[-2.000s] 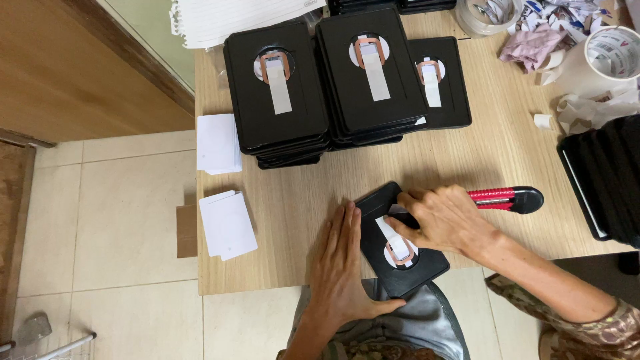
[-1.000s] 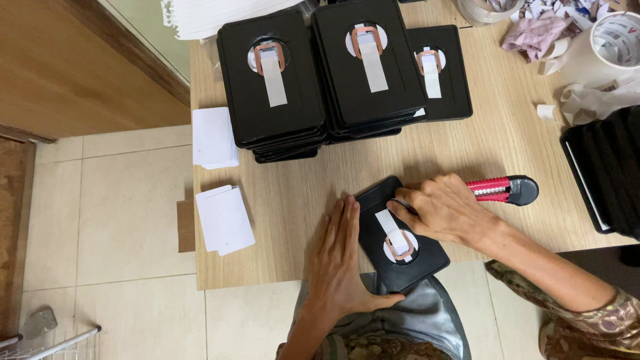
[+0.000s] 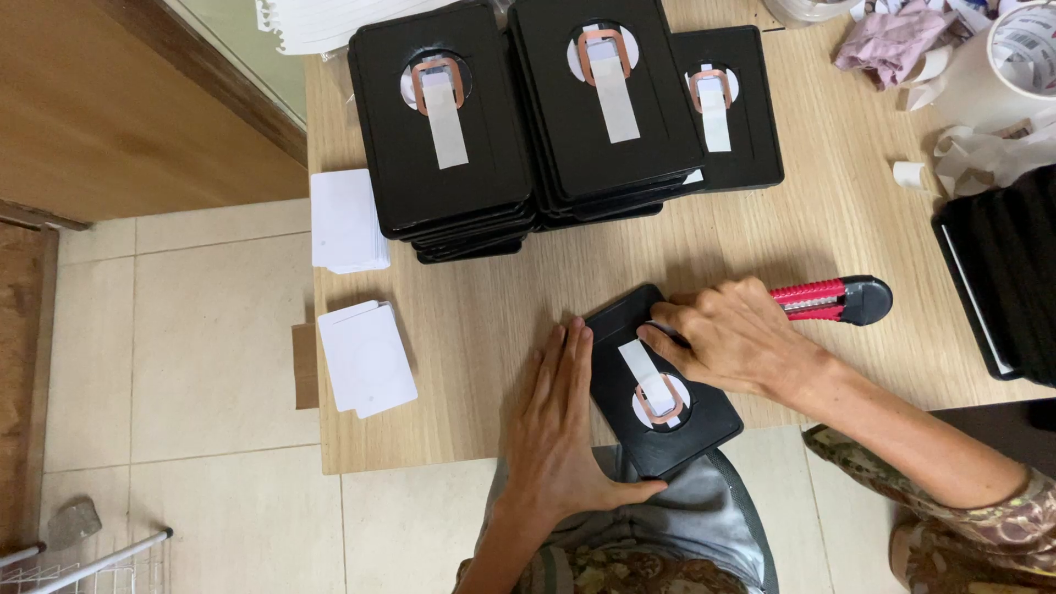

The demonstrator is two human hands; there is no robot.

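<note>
A black rectangular plastic panel lies tilted at the table's front edge. In its round hole sits a copper coil with a white tape strip running from it. My left hand is spread along the panel's left side, its thumb at the lower edge. My right hand grips a red and black utility knife; its front end is hidden by the fingers, near the panel's upper right edge. Behind stand stacks of like panels, with coils and tape strips on top.
Two piles of white cards lie at the table's left edge. Another like panel is right of the stacks. A tape roll, crumpled scraps and a dark stack are on the right.
The view has shifted slightly. My right hand has moved a little off the tape strip toward the panel's upper right edge. My left hand stays beside the panel.
</note>
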